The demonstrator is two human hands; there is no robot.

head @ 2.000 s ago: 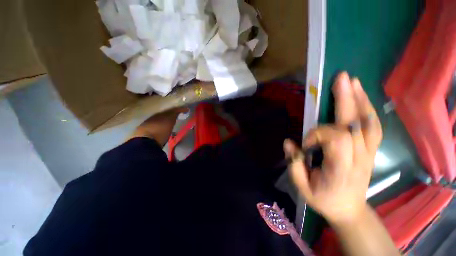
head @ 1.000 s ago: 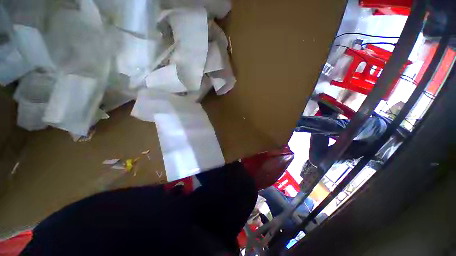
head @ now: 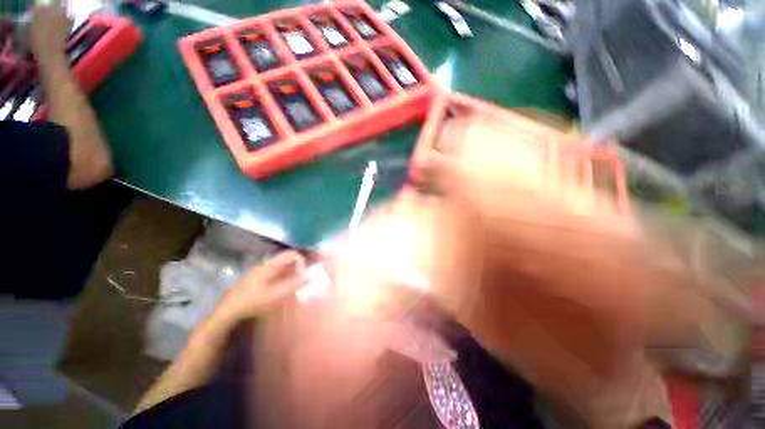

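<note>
My left hand (head: 264,289) is at the bench's front edge, its fingertips closed around a small white piece (head: 314,282). My right hand (head: 470,226) is a large, strongly blurred shape close to the camera, over a red foam tray (head: 621,180); its fingers and anything in them cannot be made out. A full red foam tray (head: 335,142) lies behind on the green bench, with black-and-silver phones (head: 331,88) in two rows. A narrow white strip (head: 363,194) lies between that tray and my hands.
A brown carton (head: 113,293) with white liner scraps (head: 180,293) stands below the bench edge. Another person's arm (head: 80,126) reaches over a red tray (head: 113,54) at left. Grey equipment (head: 663,92) stands at back right. Loose parts (head: 454,18) lie at the back.
The view has swung from the carton up to the bench and trays. Both my hands now show; my left hand was not visible one second ago. The carton now sits lower left.
</note>
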